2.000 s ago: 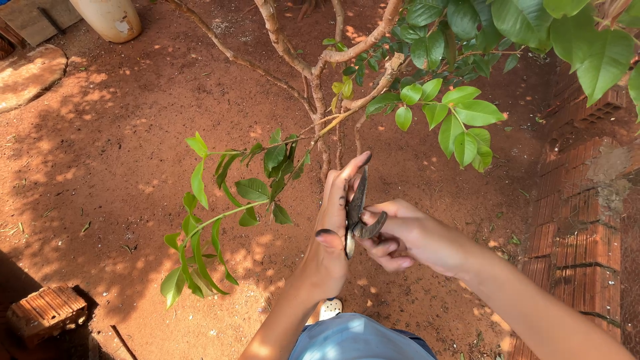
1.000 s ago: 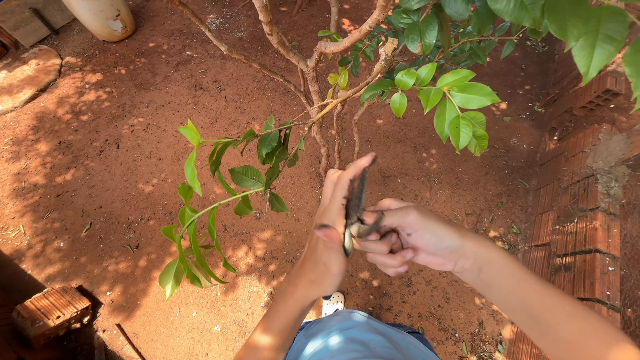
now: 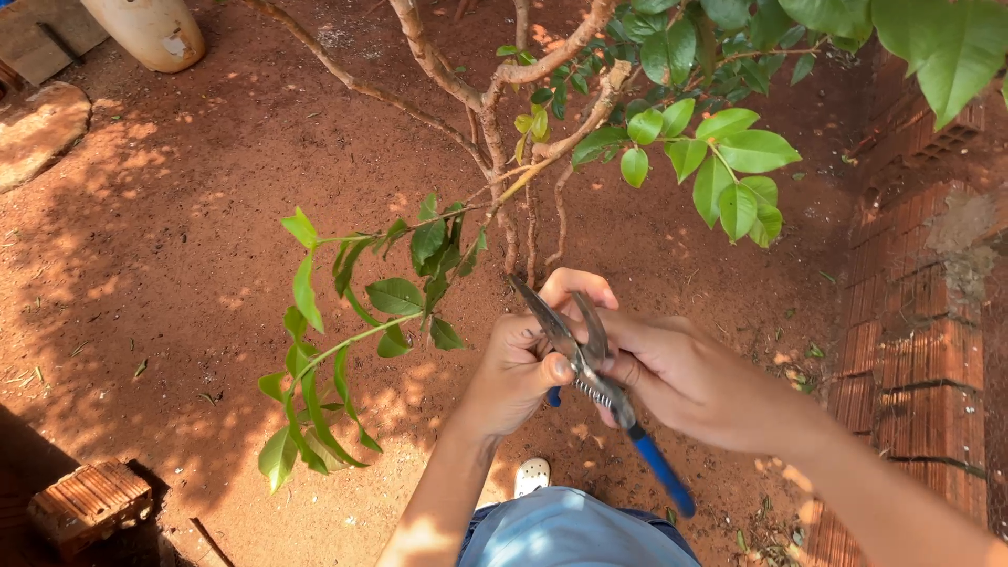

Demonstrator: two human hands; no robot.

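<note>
A pair of pruning shears (image 3: 587, 366) with blue handles and a coil spring is held between both hands, its blades apart and aimed up and left. My left hand (image 3: 524, 366) grips the shears from the left, thumb over the metal near the pivot. My right hand (image 3: 669, 370) is closed on them from the right, fingers by the curved lower blade. Beyond the hands stands a small tree (image 3: 492, 134) with several thin trunks. A leafy shoot (image 3: 354, 339) arches to the left of my left hand, and another leaf cluster (image 3: 732, 173) hangs above my right hand.
Stacked hollow clay bricks (image 3: 929, 346) line the right side. One loose brick (image 3: 90, 504) lies at lower left. A pale worn container (image 3: 150, 35) stands at upper left, beside a round slab (image 3: 39, 130). Reddish soil (image 3: 189, 260) lies around the tree.
The shears have turned, so their blades now show apart and a blue handle points down and right. My left hand's fingers have curled from straight to bent around them.
</note>
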